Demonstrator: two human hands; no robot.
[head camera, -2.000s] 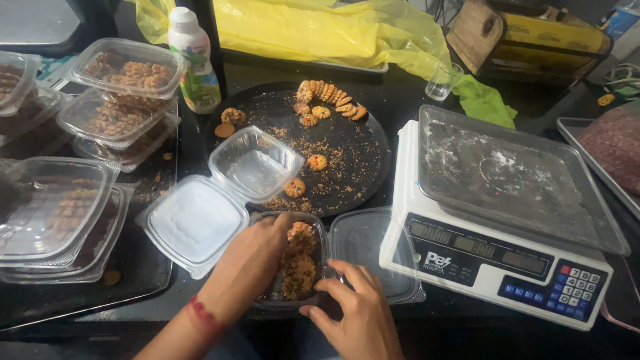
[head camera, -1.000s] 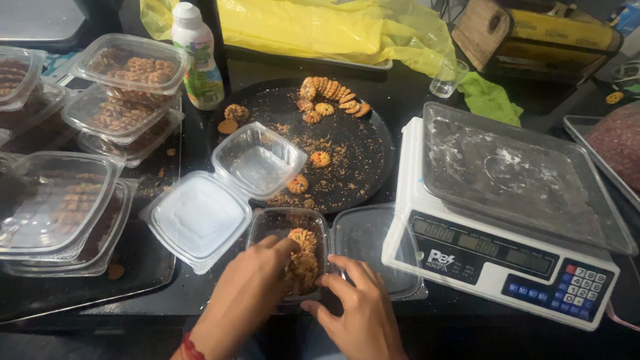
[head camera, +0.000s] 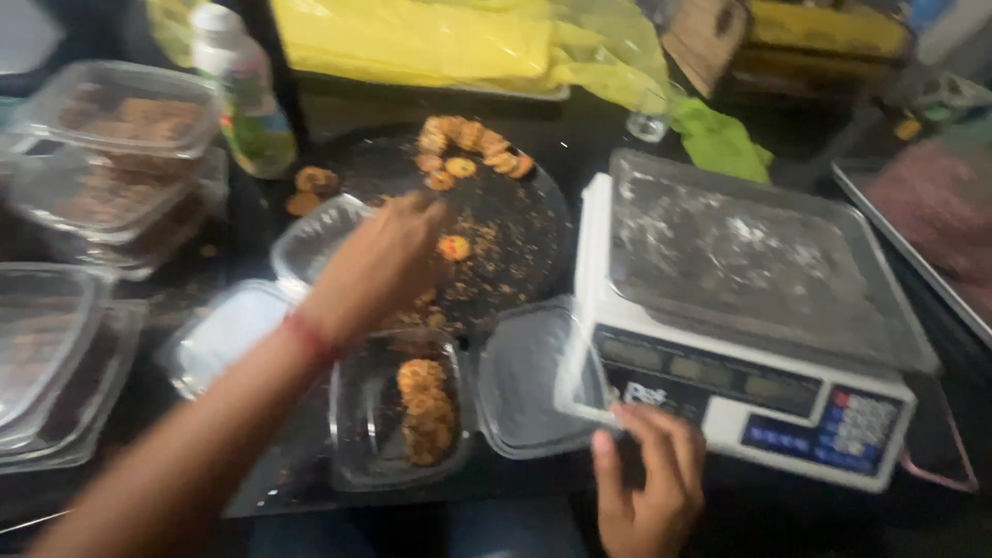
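Observation:
My left hand (head camera: 403, 240), blurred, reaches over the round black tray (head camera: 535, 256); its fingertips are hidden, so whether it holds a cookie is unclear. A curved row of cookies (head camera: 465, 136) lies at the tray's back, and single cookies and crumbs are scattered nearer. Below my left forearm stands an open clear plastic container (head camera: 349, 434) with a row of cookies (head camera: 428, 411) along its right side. Its lid (head camera: 535, 387) lies folded out to the right. My right hand (head camera: 655, 473), fingers apart, is at the lid's right corner, near the front of the scale.
A white digital scale (head camera: 721, 411) with a dusty platter stands at the right. Filled clear containers (head camera: 116, 147) are stacked at the left. Another open container (head camera: 232, 329) lies left of the tray. Behind are a white bottle (head camera: 248, 101), yellow plastic (head camera: 426, 39) and a small glass (head camera: 647, 124).
My left hand has moved from inside the cookie container forward over the tray. My right hand has left the container's right side and moved right, to the lid's corner. The view is blurred now.

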